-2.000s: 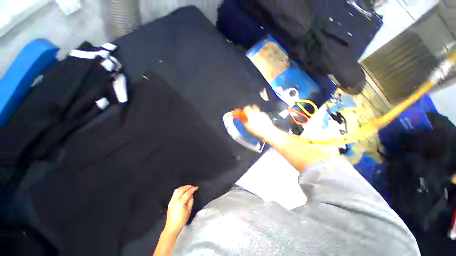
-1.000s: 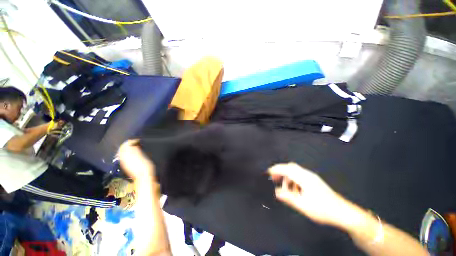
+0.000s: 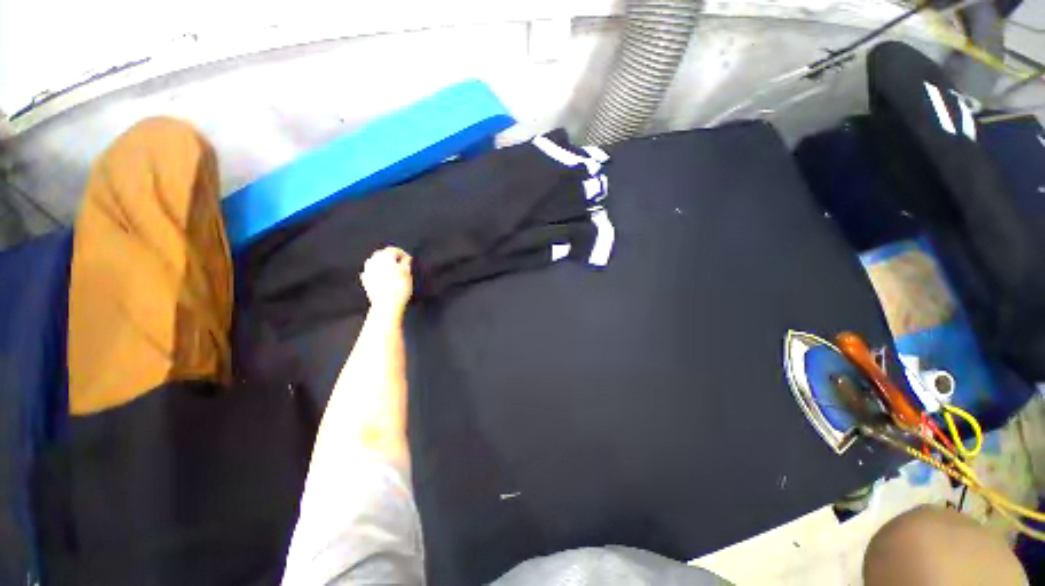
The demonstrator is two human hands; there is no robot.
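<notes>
My left hand (image 3: 387, 278) reaches forward with its fingers curled onto the near side of the layered black garment pieces (image 3: 481, 218). The pieces lie across the back of the dark ironing table (image 3: 619, 389), with white strips at their right end. Another black piece (image 3: 172, 492) lies flat at the lower left. The steam iron (image 3: 825, 389), with blue body and orange handle, rests at the table's right side with nobody holding it. My right hand is not in view.
An orange-brown cloth bundle (image 3: 149, 275) stands at left beside a long blue bolster (image 3: 367, 155). Yellow-handled scissors (image 3: 965, 433) and a white roll (image 3: 942, 385) lie right of the iron. Black garments with white strips (image 3: 951, 172) hang at right. A skin-toned rounded shape is cut off lower right.
The black piece that my left hand held up in a blur now lies at the lower left. My left hand is on the layered pieces. My right hand has left the picture.
</notes>
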